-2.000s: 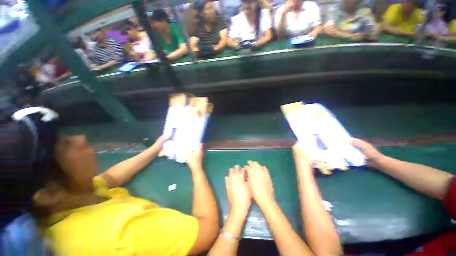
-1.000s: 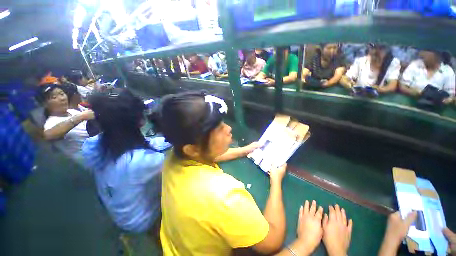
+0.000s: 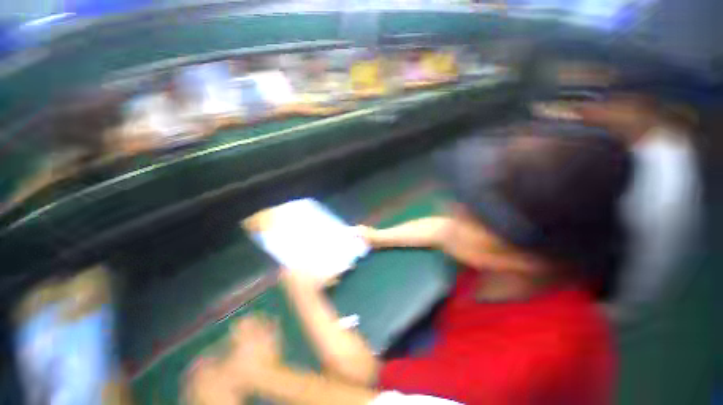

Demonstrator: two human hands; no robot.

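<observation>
The view is strongly blurred. My left hand (image 3: 210,381) and my right hand (image 3: 255,348) are close together over the green worktop (image 3: 388,297), low and left of centre. Both look empty and spread, though the fingers are smeared. A person in red on the right holds a white and pale blue flattened carton (image 3: 311,237) with brown flaps, one hand at its near end and one at its right edge. Another pale blue carton (image 3: 63,348) with brown flaps is at the lower left, cut by the edge; its holder is hardly visible.
A reddish strip (image 3: 238,297) runs along the worktop beside a dark channel (image 3: 182,237). A row of blurred people (image 3: 230,95) sits beyond it. A small white scrap (image 3: 347,321) lies near the red-clad person's arm. Another person in a pale top (image 3: 662,213) is at far right.
The view has swung right from the yellow-clad person to the red-clad person. My hands now appear farther left and more blurred, still close together.
</observation>
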